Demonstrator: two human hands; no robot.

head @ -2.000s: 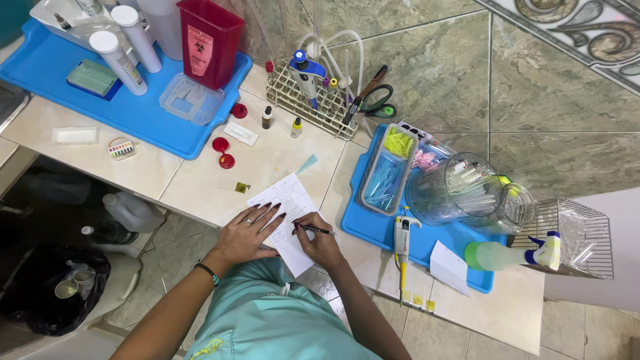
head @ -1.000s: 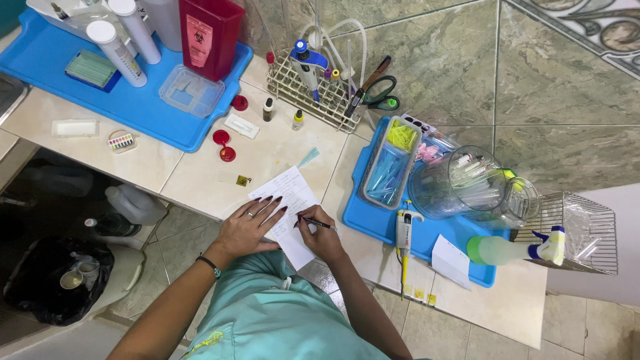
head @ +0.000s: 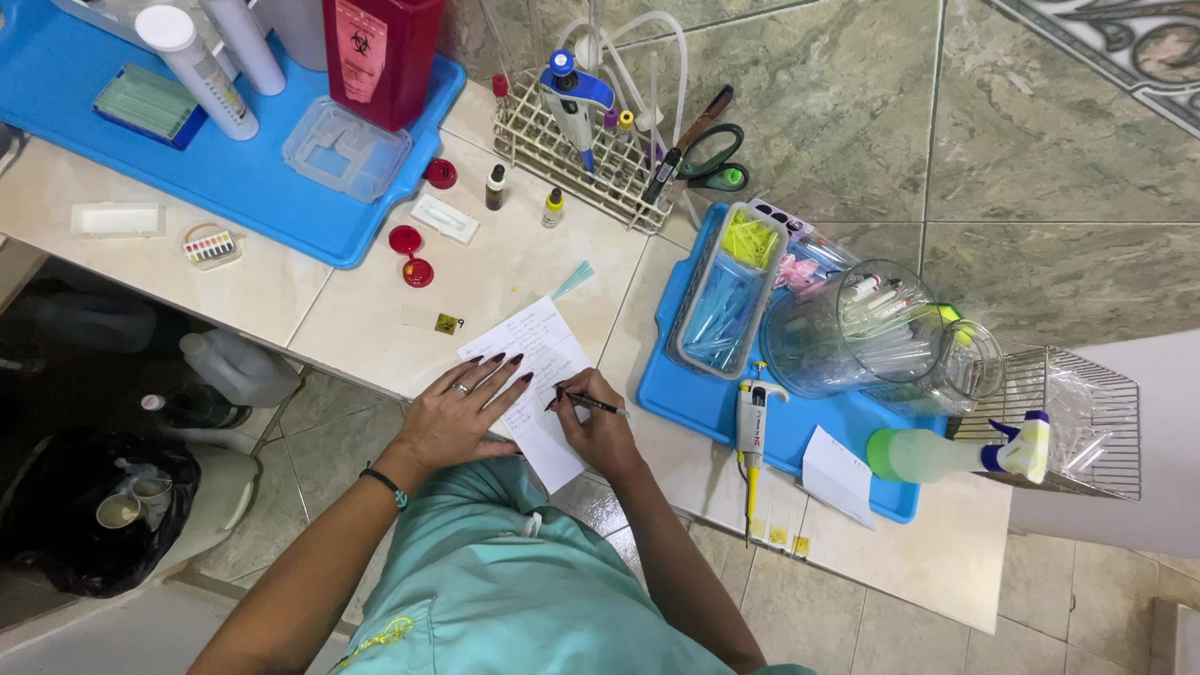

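A sheet of paper (head: 553, 450) with handwriting lies at the counter's front edge, its lower end past the edge. My left hand (head: 459, 412) rests flat on its left side, fingers spread, gripping nothing. In my right hand (head: 597, 431) is a dark pen (head: 598, 405), its tip at the paper. Left of the sheet's top lies a glass slide with a yellow-brown square (head: 447, 323). Pale blue strips (head: 574, 279) lie just above the paper. Farther up are a white test cassette (head: 445, 219), red caps (head: 417, 272) and two dropper bottles (head: 552, 208).
A wire tube rack (head: 581, 150) holds a pipette and scissors. Blue trays stand left (head: 352, 251) and right (head: 656, 380), the left with a red biohazard container (head: 408, 66), the right with plastic tips and glass jars. A second pipette (head: 752, 422) and spray bottle (head: 937, 455) are at right.
My right hand with the pen has shifted slightly over the sheet. My left hand stays on the paper. The objects on the counter have not moved.
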